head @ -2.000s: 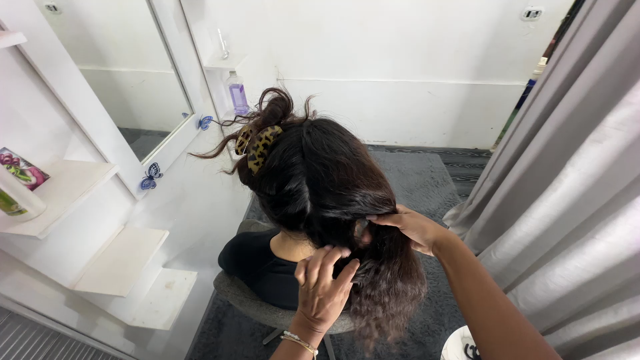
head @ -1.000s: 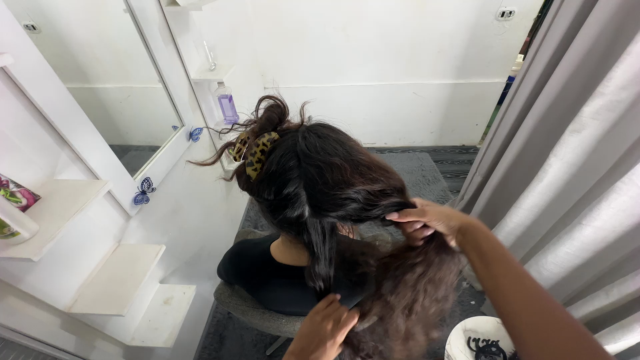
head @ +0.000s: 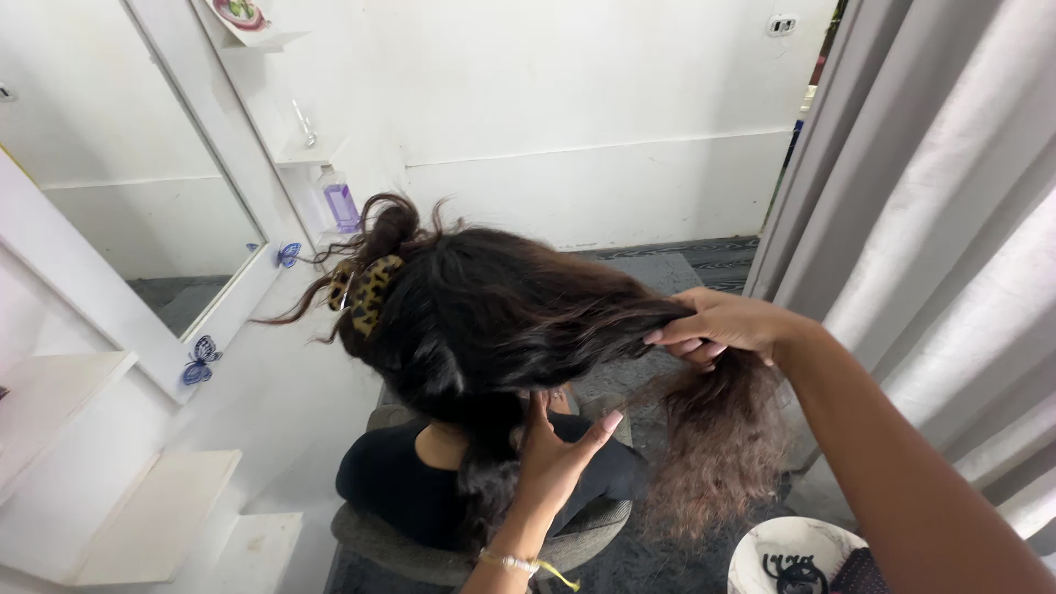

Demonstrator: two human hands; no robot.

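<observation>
A person in a black top (head: 388,487) sits with long dark hair (head: 511,305) seen from behind. A tortoiseshell claw clip (head: 375,295) holds a bundle of hair at the left of the head. My right hand (head: 718,326) is closed around a thick section drawn out to the right, its frizzy brown ends (head: 718,454) hanging below. Under that section, by the nape, is my left hand (head: 557,454), its thumb apart; some fingertips are hidden behind hair, so its hold cannot be told. Loose dark hair falls just left of it.
The person's grey chair (head: 396,540) stands on a dark floor. A round marbled table (head: 763,536) at lower right bears a black claw clip (head: 796,573). Grey curtains (head: 916,206) hang at right. White shelves (head: 157,511) and a mirror (head: 140,148) line the left, with a purple bottle (head: 340,202).
My right hand has drawn the hair section farther out to the right. My left hand, at the lower strands a second ago, is now up under the held section near the nape.
</observation>
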